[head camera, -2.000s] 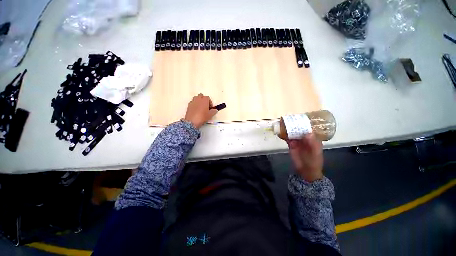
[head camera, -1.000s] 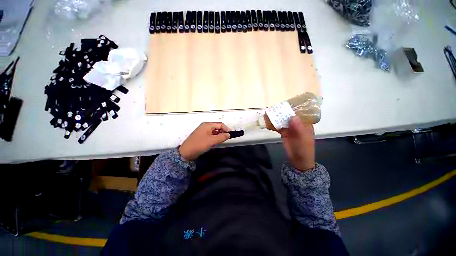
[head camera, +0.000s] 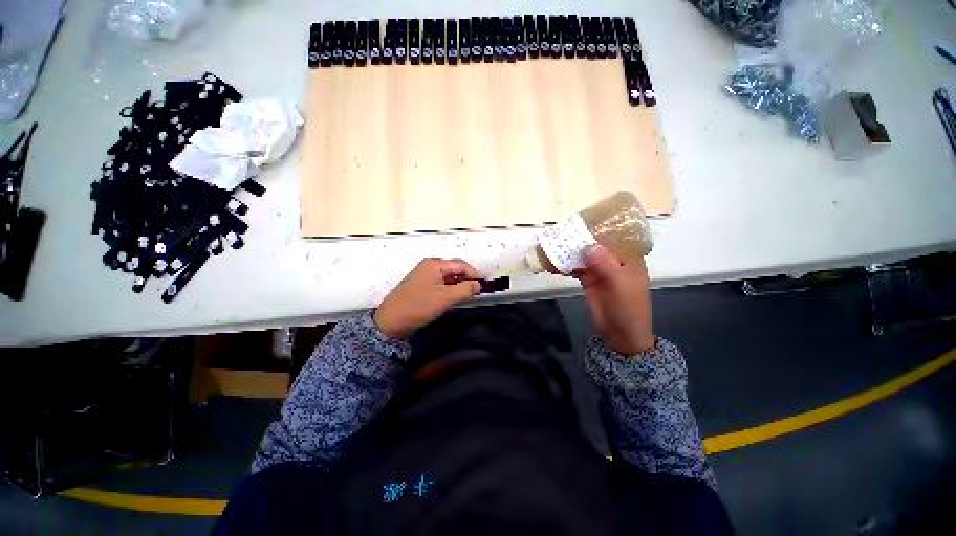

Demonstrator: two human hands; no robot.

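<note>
My left hand (head camera: 428,298) holds a small black tab (head camera: 494,284) between thumb and fingers at the table's near edge; part of the tab is hidden by the fingers. My right hand (head camera: 618,298) grips the glue bottle (head camera: 618,225), tilted with its pale nozzle (head camera: 517,266) pointing left and down at the tab. The nozzle is near the tab; whether it touches is not clear. The plywood board (head camera: 472,147) lies beyond, with a row of black tabs (head camera: 477,40) along its far edge and two more tabs (head camera: 641,82) below at right.
A pile of black tabs (head camera: 157,199) lies left of the board, with a crumpled white wad (head camera: 239,142) on it. At right are blue-grey metal parts (head camera: 776,96), a small open box (head camera: 854,126) and a dark bag of parts (head camera: 742,15). A clear plastic bag (head camera: 152,19) lies far left.
My left hand has drawn the tab back from the board to the table's near edge. My right hand has brought the bottle left, its nozzle now by the tab. The view has shifted too.
</note>
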